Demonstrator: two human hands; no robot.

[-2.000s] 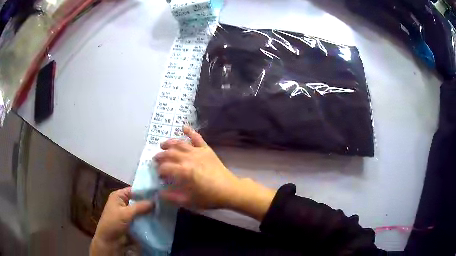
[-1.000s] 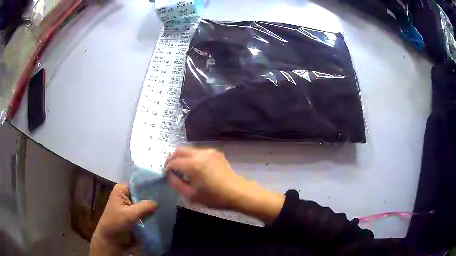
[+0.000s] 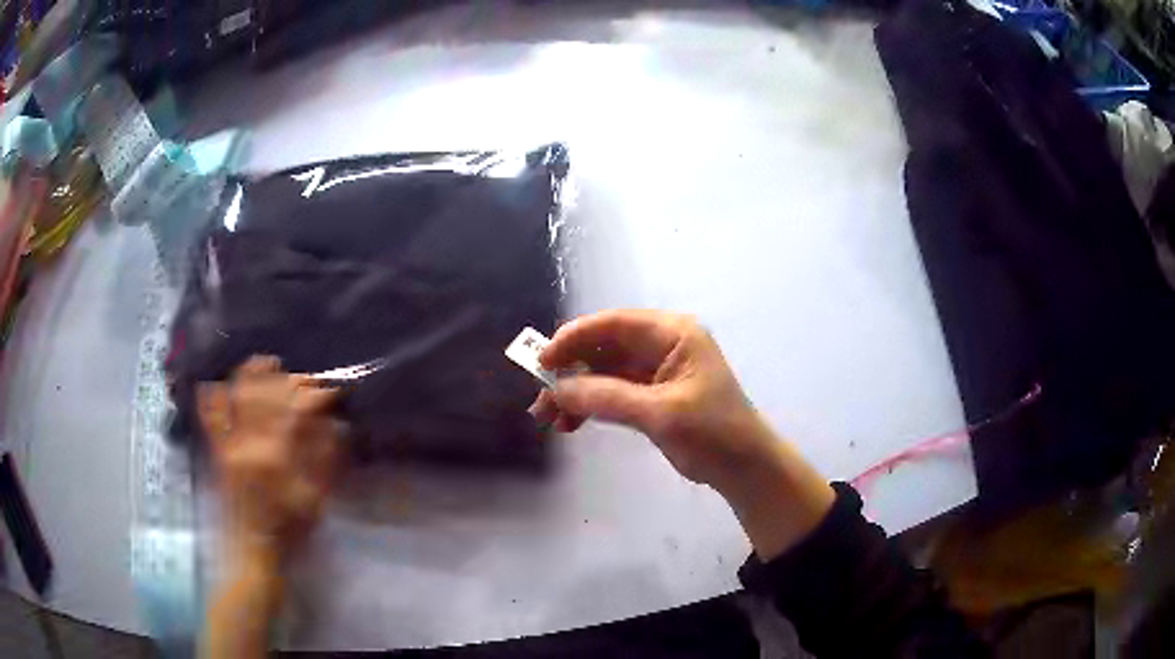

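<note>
A bagged dark garment lies flat on the white table, its clear film shining along the far and right edges. My right hand pinches a small white printed sticker between thumb and finger, over the pack's near right part. My left hand is blurred, over the pack's near left part; whether its fingers grip anything cannot be told. The pale-blue label strip runs along the pack's left side, partly behind my left hand and wrist.
The white table has a curved near edge. Loose dark cloth covers its right side. A pink-red line is near that cloth. A black slim object is at the left edge. A blue basket is at the far right.
My right hand has left the label strip and now holds a sticker. My left hand has moved from the strip onto the pack. The view has shifted right, so the pack appears further left.
</note>
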